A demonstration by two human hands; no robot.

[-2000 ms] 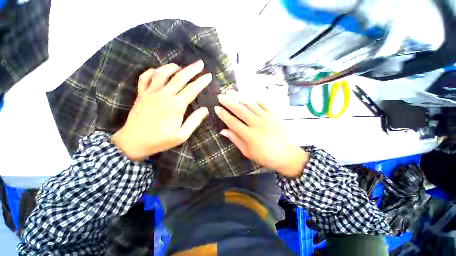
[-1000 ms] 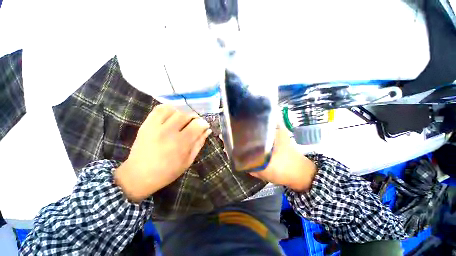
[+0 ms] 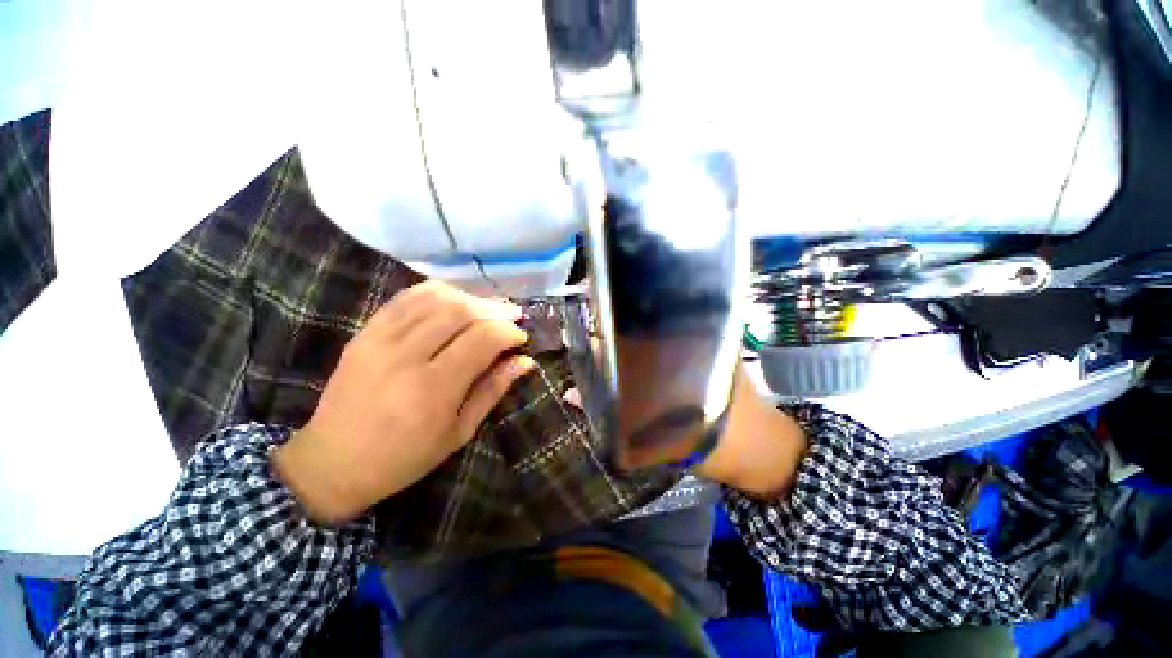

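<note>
A dark plaid panel lies on the white table under the left end of the sewing machine head and hangs over the front edge. My left hand rests on the panel with bent fingers, fingertips beside the needle area. My right hand is mostly hidden behind a shiny upright metal part; only its back and wrist show clearly. The needle and presser foot are hidden or too blurred to make out.
Another plaid piece lies at the far left. Parts of the green and yellow scissor handles show behind machine parts. A black flat case lies at the right. Dark bundled cloth and blue crates are below right.
My head view has swung closer to the machine, whose head now covers the upper frame. The panel now lies beneath it. Since one second ago my hands have hardly moved.
</note>
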